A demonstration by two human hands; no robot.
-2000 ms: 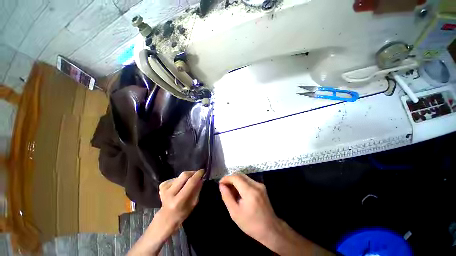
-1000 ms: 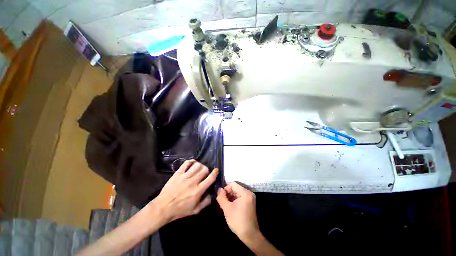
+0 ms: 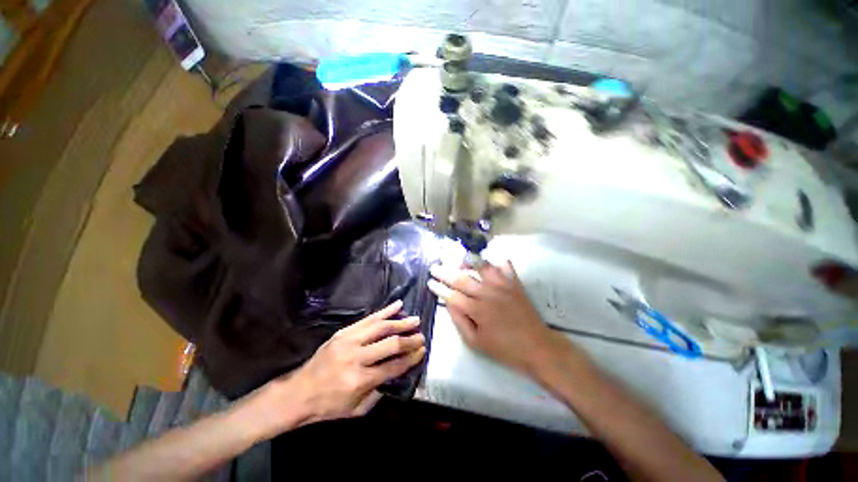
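Observation:
The dark brown shiny garment piece (image 3: 273, 226) lies creased left of the needle, its right edge running up to the presser foot area (image 3: 463, 247) under a bright light. My left hand (image 3: 367, 362) lies on the garment near the front edge of the bed, fingers spread, palm down. My right hand (image 3: 489, 306) is close below the presser foot, fingertips at the garment's seam edge; whether it pinches the edge is hard to tell. The off-white sewing machine arm (image 3: 602, 179) stands behind and is slightly blurred.
Blue-handled thread snips (image 3: 666, 331) lie on the white machine bed (image 3: 489, 381), right of my right hand. A small tray with dark bits (image 3: 783, 410) is at the right end. A light blue tool (image 3: 362, 71) lies behind the machine head. A phone (image 3: 177, 36) leans at upper left above brown cardboard (image 3: 103, 235).
My right hand has moved from the bed's front edge up to the presser foot. My left hand has flattened on the garment. The view has shifted and turned.

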